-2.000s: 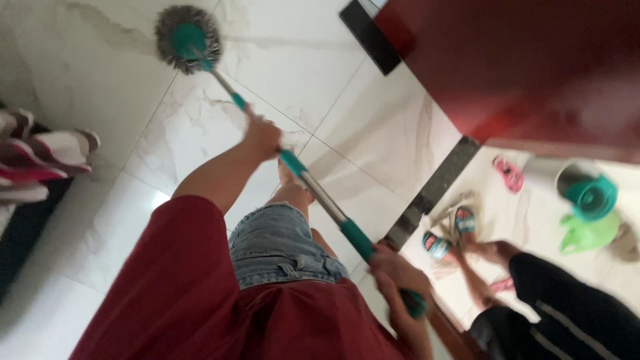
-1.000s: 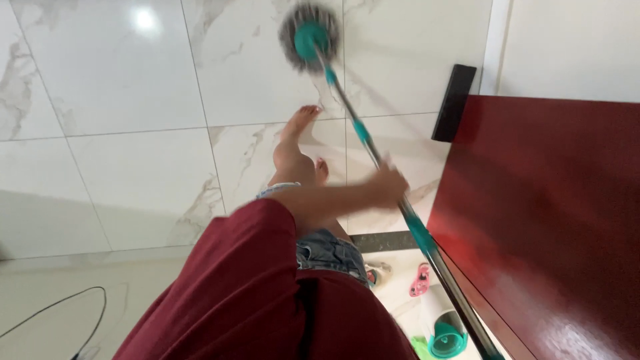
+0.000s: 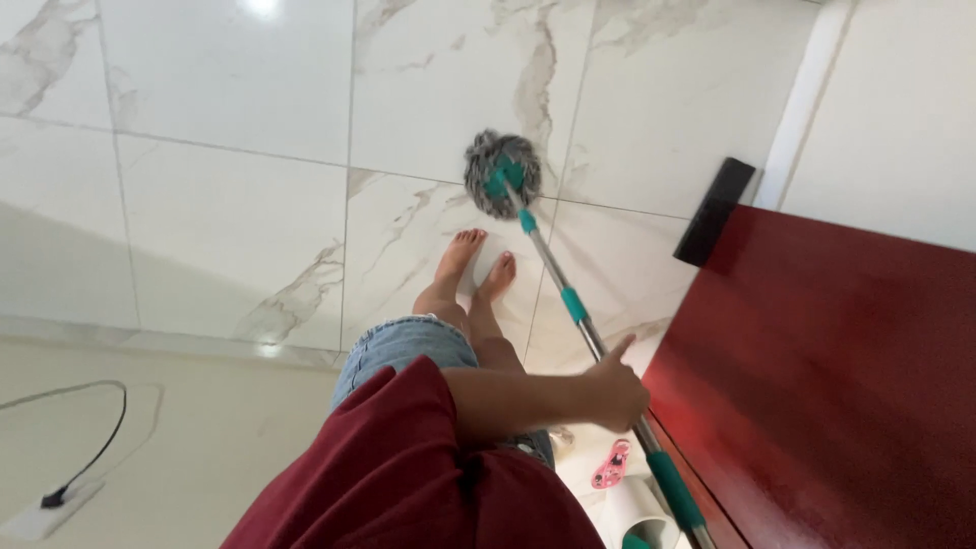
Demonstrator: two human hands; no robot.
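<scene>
My left hand (image 3: 619, 390) grips the metal pole of a spin mop (image 3: 560, 263), its forefinger pointing out along the shaft. The pole has teal plastic joints and a teal grip below my hand, and runs out at the lower right. At its far end, the round mop head (image 3: 502, 174) with grey strands lies on the marbled tile floor (image 3: 252, 221), just beyond my bare feet (image 3: 480, 263). My right hand is out of view.
A red door (image 3: 839, 366) stands at the right, close to the pole. A black block (image 3: 715, 212) lies at its corner. Behind me are a pink sandal (image 3: 611, 463) and a white cylindrical container (image 3: 640, 511). A plugged cord (image 3: 114, 427) hangs at the left wall.
The mop head has come back nearer to my feet. My right hand, on the pole in the earliest frame, is no longer in view. The view has turned.
</scene>
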